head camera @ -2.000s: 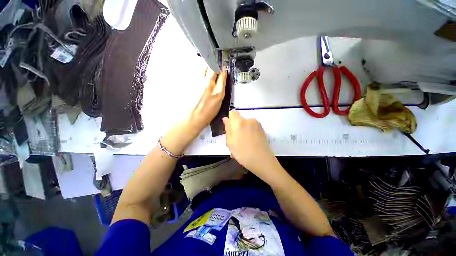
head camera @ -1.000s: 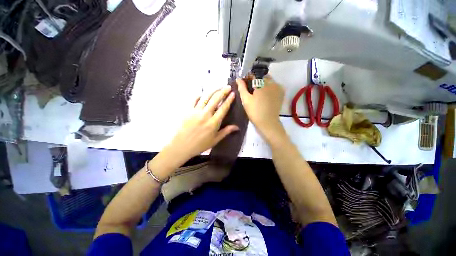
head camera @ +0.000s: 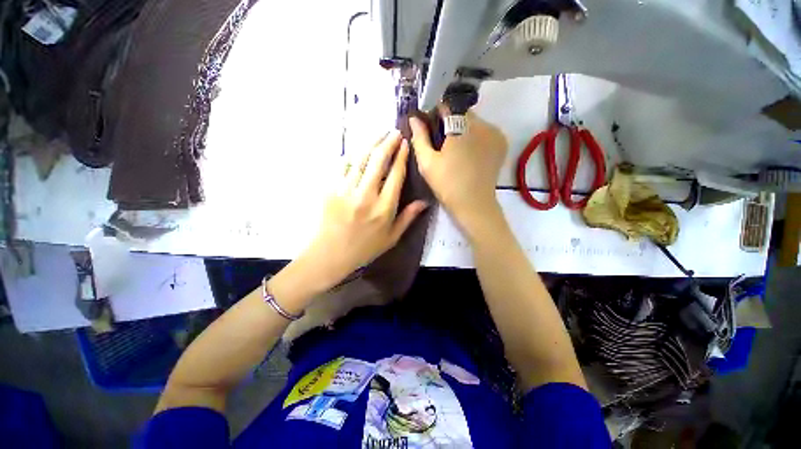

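Observation:
A dark brown fabric piece (head camera: 411, 230) runs from the presser foot (head camera: 406, 88) of the white sewing machine (head camera: 650, 44) down over the table's front edge to the lap. My left hand (head camera: 362, 206) lies flat on its left side, fingertips just below the foot. My right hand (head camera: 461, 167) holds its right side by the foot, thumb on the fabric, other fingers partly hidden behind a machine knob. A beige fabric piece (head camera: 338, 302) lies on the lap, partly under my left wrist.
Red-handled scissors (head camera: 562, 167) and a crumpled banana peel (head camera: 631, 209) lie right of my right hand. A thick stack of dark cut pieces (head camera: 162, 105) is at the left. A gridded beige tray (head camera: 755, 222) is at the table's right end. Dark and beige pieces (head camera: 641, 342) heap at lower right.
My right hand has moved from the strip's lower end up beside the presser foot. My left hand now lies flatter and lower. More dark fabric shows, hanging over the table edge.

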